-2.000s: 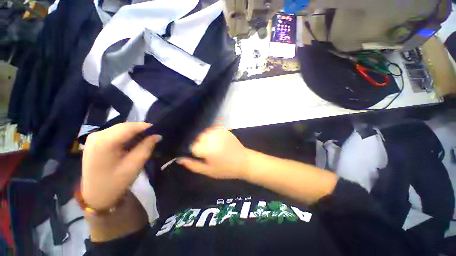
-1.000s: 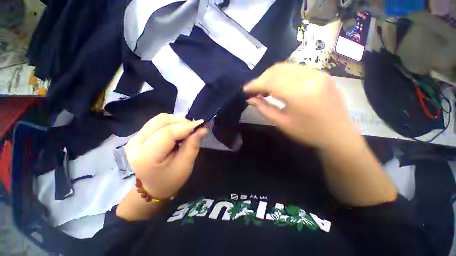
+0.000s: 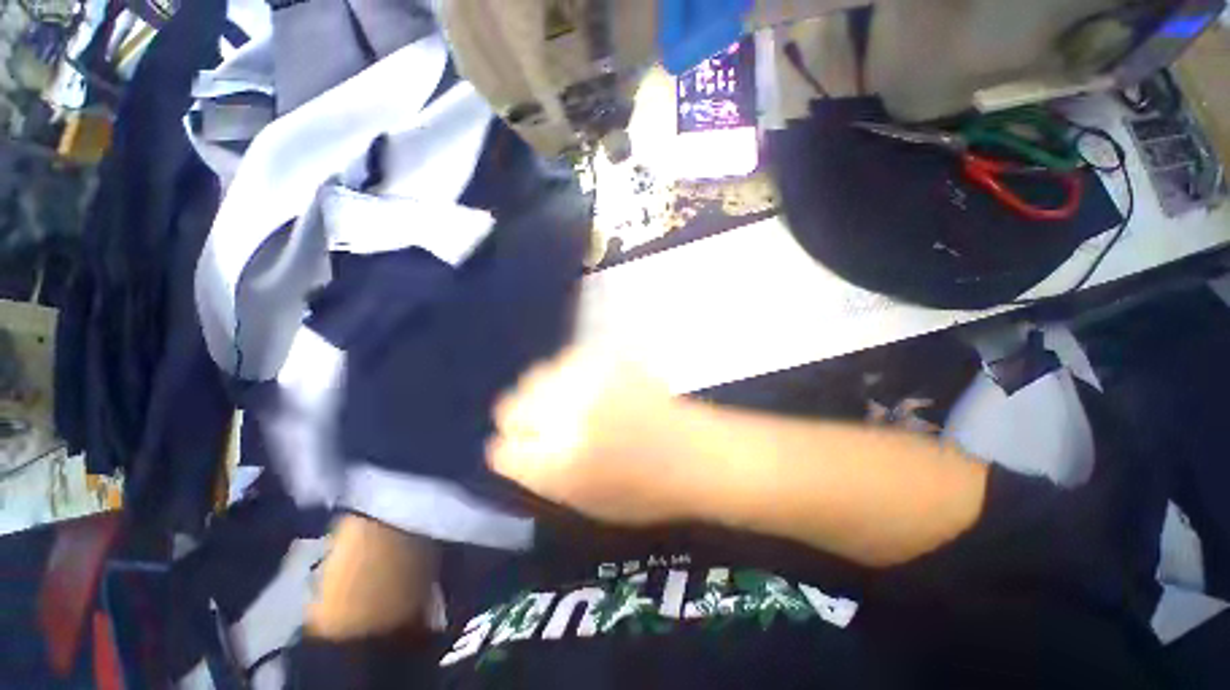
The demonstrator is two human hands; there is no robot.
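Observation:
A dark garment panel (image 3: 432,337) with pale-faced pieces (image 3: 385,148) hangs over the table's front edge, left of centre. My right hand (image 3: 580,438) is blurred, its fingers curled on the panel's lower right edge. My left hand is hidden under the cloth; only my left wrist and forearm (image 3: 378,580) show below a pale strip (image 3: 438,506). A small pale strip with an angled end (image 3: 412,227) lies on top of the dark cloth.
The sewing machine head (image 3: 944,54) is at the top right, with a smartphone (image 3: 716,115) beneath. Scissors with red and green handles (image 3: 1025,182) lie on a dark round mat (image 3: 890,229). Dark cloth (image 3: 149,270) hangs at left. Cloth pieces (image 3: 1032,418) lie at right.
My right hand has come down and left onto the panel's edge. My left hand has gone behind the cloth, which now spreads over it. The view has shifted.

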